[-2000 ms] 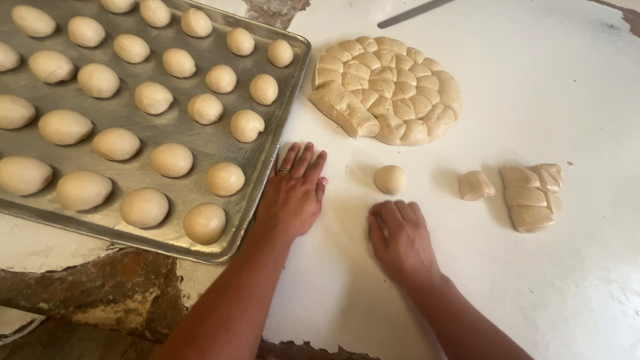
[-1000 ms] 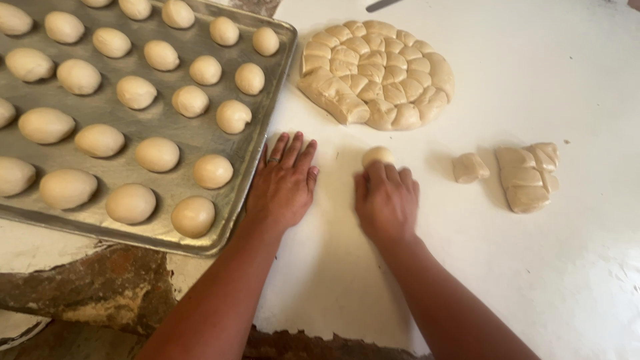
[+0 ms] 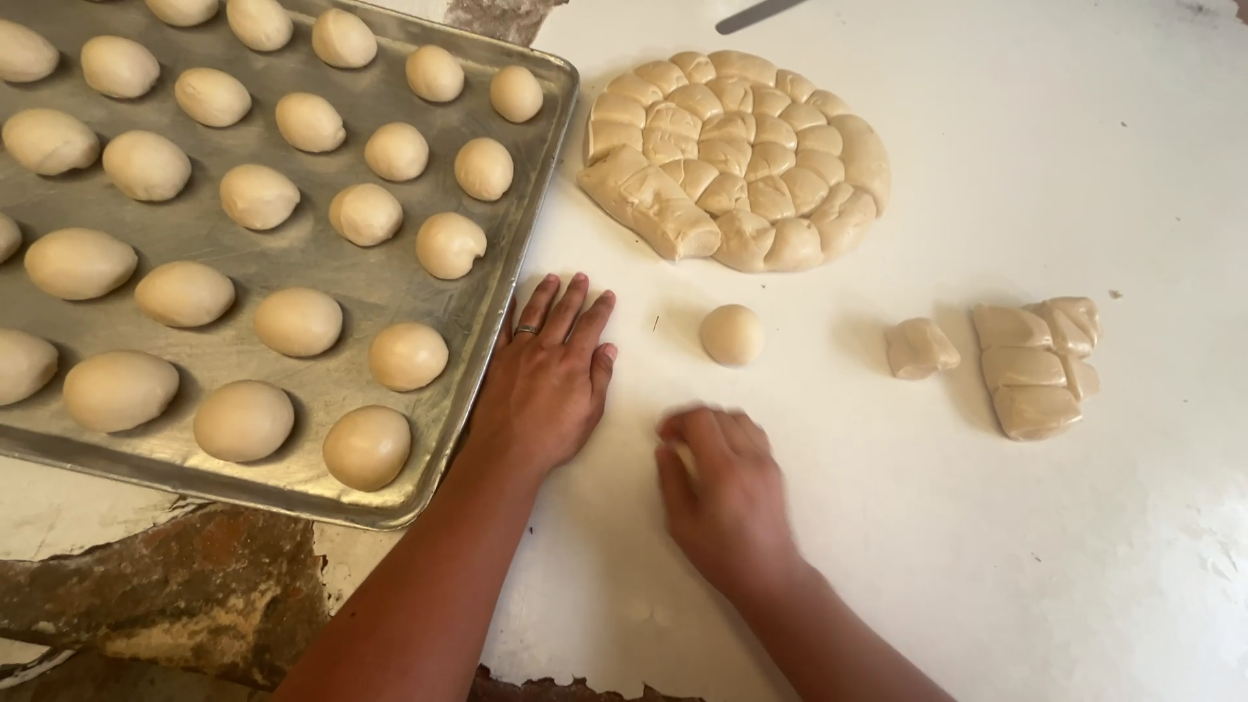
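My left hand [image 3: 551,375] lies flat on the white work surface, fingers spread, against the right edge of a metal baking tray [image 3: 487,375] that holds rows of dough balls. On one of its fingers is a ring. My right hand [image 3: 726,487], slightly blurred, is curled just below a smooth dough ball [image 3: 732,334] and apart from it; its palm is hidden, so whether anything is under it cannot be told. Farther right sit a small cut dough piece [image 3: 919,348] and a scored block of dough [image 3: 1036,369].
Beyond my hands rests a large round slab of dough [image 3: 741,156], cut into many joined pieces. A flat metal blade [image 3: 759,15] shows at the top edge. The surface has a broken, worn edge at the lower left [image 3: 175,585].
My right hand, over the dough ball one second ago, has drawn back toward me and the ball is uncovered. My left hand stays flat beside the tray.
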